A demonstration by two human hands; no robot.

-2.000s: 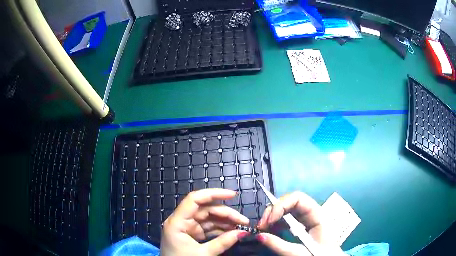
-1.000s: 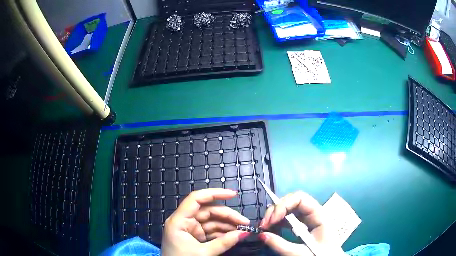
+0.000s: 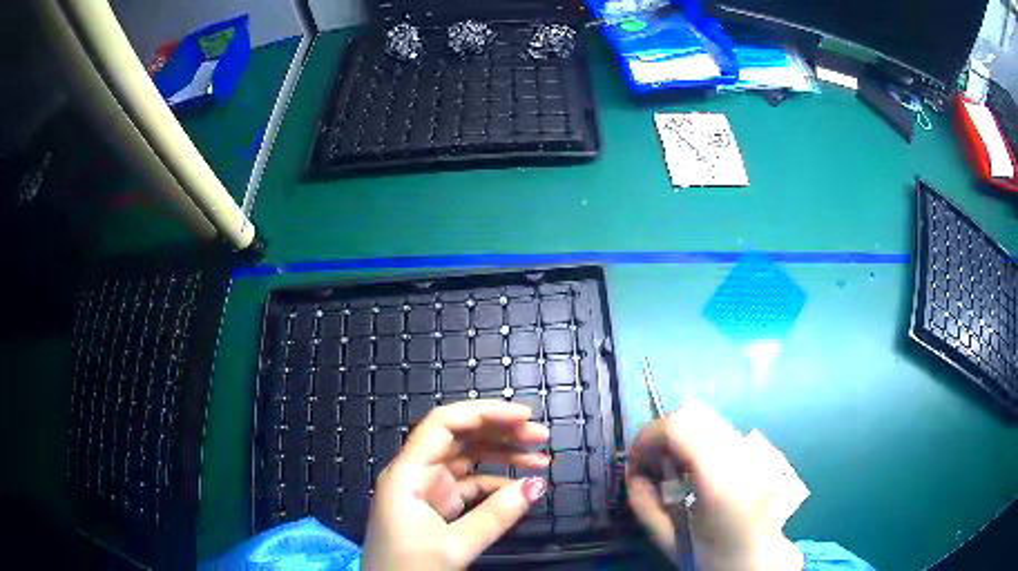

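Observation:
My left hand (image 3: 458,485) is over the lower right part of the black compartment tray (image 3: 435,379), thumb and fingers apart, and no part shows in it. My right hand (image 3: 703,480) is just right of the tray, blurred, and closed around a slim pen-like tool (image 3: 652,386) that points up and away. A small shiny bit shows at the right fingers; I cannot tell whether it is the part or the tool. A white paper piece (image 3: 778,477) lies partly behind my right hand.
A rear black tray (image 3: 458,112) holds three silvery clumps. Other trays stand at left (image 3: 140,390) and right (image 3: 969,292). A blue textured pad (image 3: 755,297), a marked paper (image 3: 701,148), blue bins (image 3: 670,50), a red box (image 3: 985,139) and a cream post (image 3: 156,123) are around.
The hands have moved apart. The dark silvery part pinched between them no longer shows there. My right hand has moved right with the tool, which now points more upright. The whole view has shifted slightly.

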